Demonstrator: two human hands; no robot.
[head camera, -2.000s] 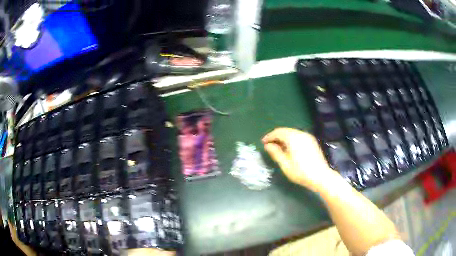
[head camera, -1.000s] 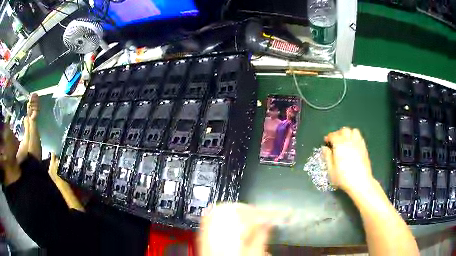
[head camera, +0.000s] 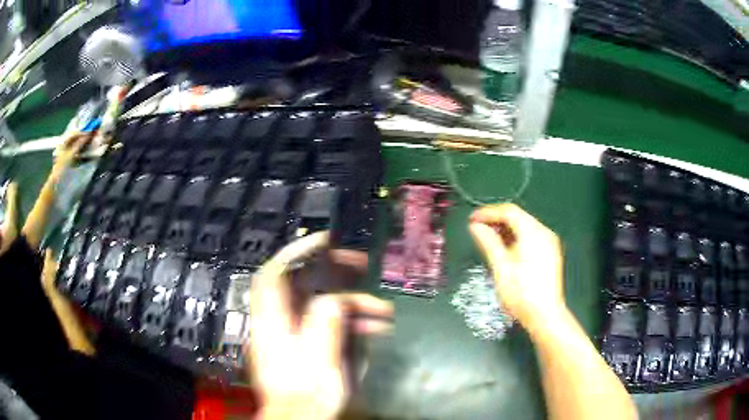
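Observation:
My left hand (head camera: 300, 336) is blurred at the lower middle, over the right edge of the left blister tray (head camera: 374, 176). Its fingers are around a dark, upright, blurred piece that looks like a black phone housing (head camera: 337, 283). My right hand (head camera: 521, 262) is above the green mat, just up and right of the pile of small clear parts (head camera: 480, 303). Its thumb and forefinger are pinched together; I cannot see whether a tiny part is between them. A smartphone (head camera: 415, 238) with a pink screen lies flat between the left tray and the pile.
Another blister tray (head camera: 677, 271) with housings lies at the right. A thin cable (head camera: 526, 176) loops behind the smartphone. A bottle (head camera: 503, 45) and a black object with a red patch (head camera: 435, 98) stand at the back. Another person's arm (head camera: 45, 201) reaches in at the far left.
The view has shifted, so the bench things sit further left and lower. My left hand has come up over the left tray's edge with the dark piece. My right hand has lifted off the pile.

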